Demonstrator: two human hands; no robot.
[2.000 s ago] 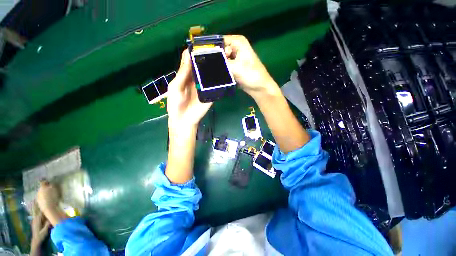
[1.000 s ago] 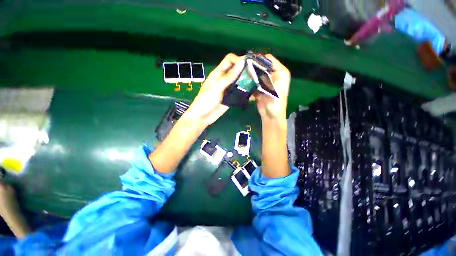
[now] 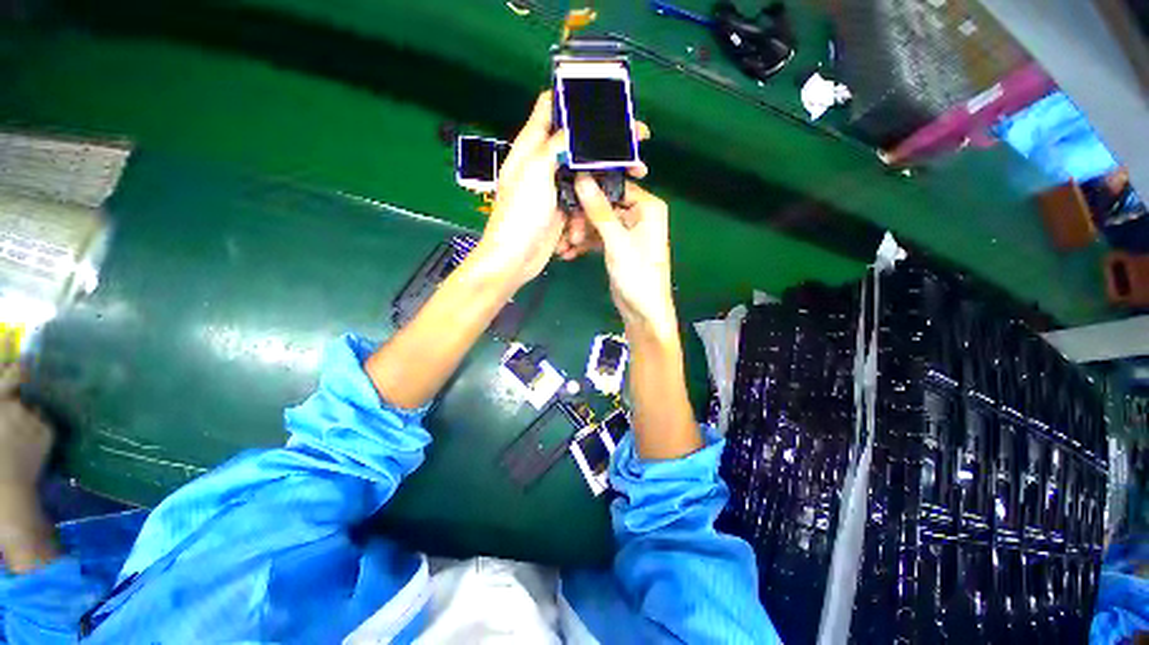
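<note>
A display module with a white frame and dark screen lies on a black phone housing, held up over the bench. An orange flex tail sticks out at its far end. My left hand grips the housing from the left and beneath. My right hand holds its near end, thumb on the black lower part. Loose displays lie on the green mat: one behind my left hand, several nearer me. A flat black piece lies beside them.
A tall stack of glossy black blister trays stands at right, with a whitish liner strip. Stacked dark housings lie left of my forearm. Another person's hand and a pale sheet are at far left.
The display was tilted up from the housing, with a green board showing; now it lies flat on it, facing up. My right hand has moved to the near end.
</note>
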